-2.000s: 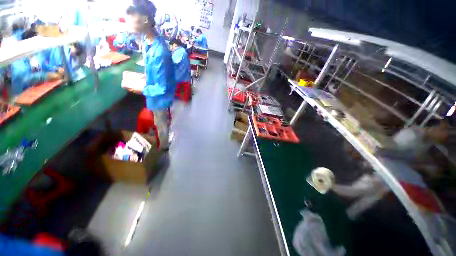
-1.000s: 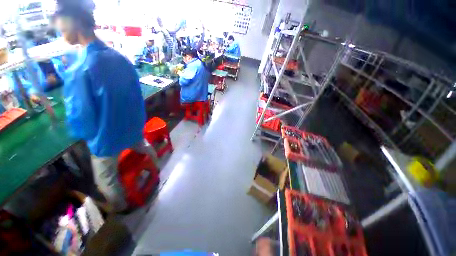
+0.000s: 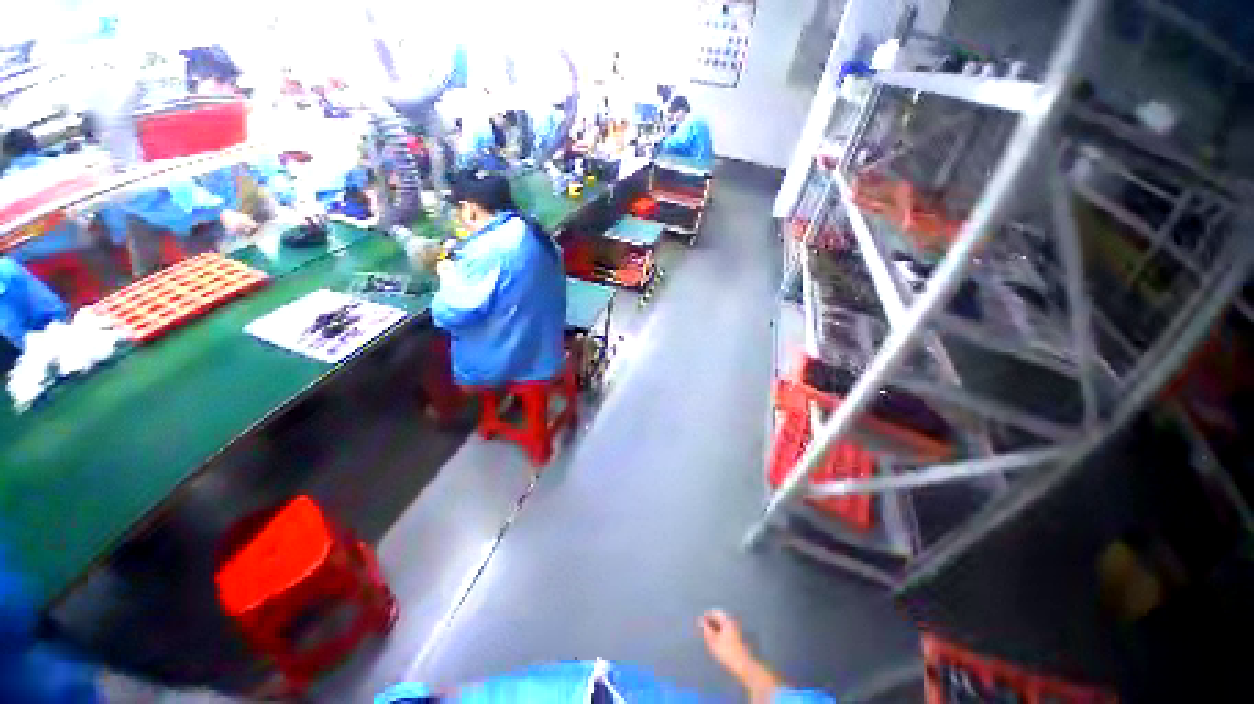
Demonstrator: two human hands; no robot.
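My right hand (image 3: 721, 635) shows small and blurred at the bottom, over the grey floor. No object shows in it, but I cannot tell if its fingers are closed. My left hand is out of the picture; a blue sleeve shows at the bottom edge. A red plastic stool (image 3: 282, 557) stands at the lower left beside the long green bench (image 3: 165, 413). A white sheet (image 3: 282, 325) with small dark parts lies on the bench. An orange-red compartment tray (image 3: 186, 293) lies further left.
A person in blue sits on a red stool (image 3: 530, 413) at the bench. A metal rack (image 3: 894, 344) with red trays leans into view on the right. Another red tray (image 3: 1011, 677) is at the lower right. The grey aisle floor (image 3: 660, 454) runs between.
The view has moved forward along the aisle. The standing person, cardboard boxes and right-hand bench with trays have mostly left view. The rack and seated person look nearer.
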